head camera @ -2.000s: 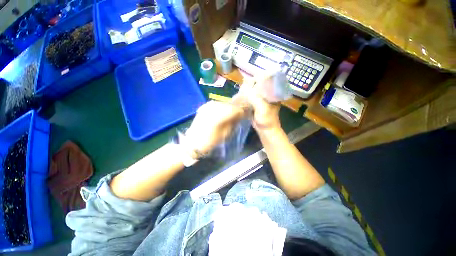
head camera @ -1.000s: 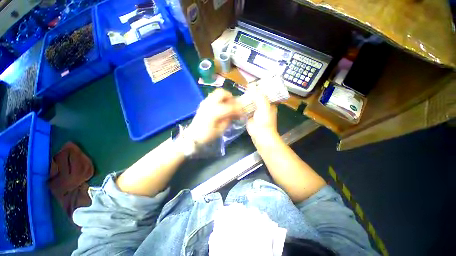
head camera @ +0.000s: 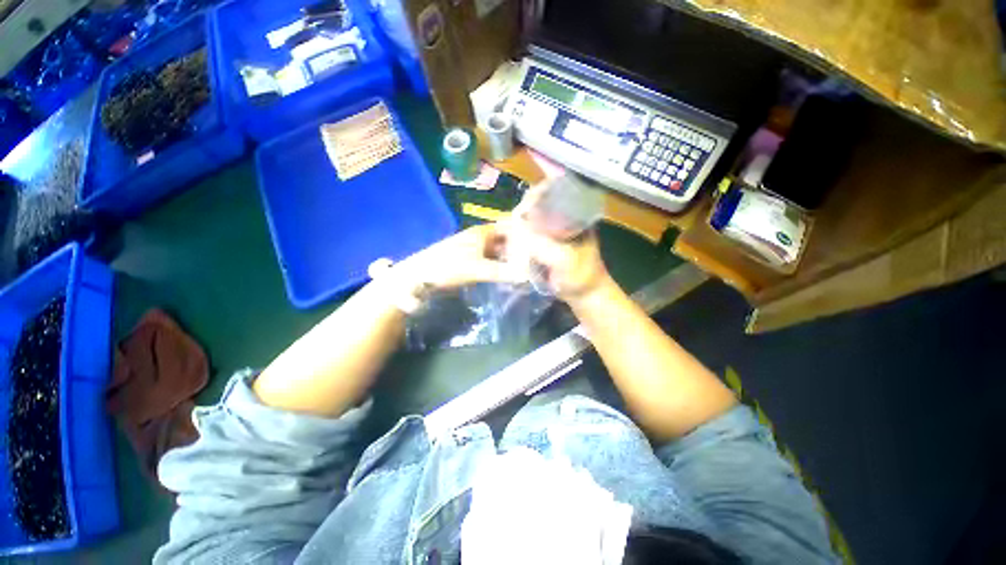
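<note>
My right hand (head camera: 568,259) holds a small clear bag (head camera: 571,205), blurred, in front of the scale (head camera: 612,130). My left hand (head camera: 458,259) is next to it, its fingertips meeting the right hand; whether they grip the bag is hidden by blur. Clear, shiny zip-lock bags (head camera: 474,317) lie or hang below my left hand, over the bench's front part. A shallow blue tray (head camera: 353,237) is left of my hands, with a flat bundle of thin tan pins (head camera: 362,142) at its far end.
Blue bins with dark thin parts (head camera: 88,408) stand at left and back left; another blue bin holds packets (head camera: 303,68). A brown cloth (head camera: 158,370) lies at left. Tape rolls (head camera: 459,155) and a yellow strip (head camera: 485,212) lie before the scale. An open carton (head camera: 871,265) is at right.
The small bag in my right hand has shifted left, away from the scale. My left hand is lower and flatter, and the clear bags below it are spread wider.
</note>
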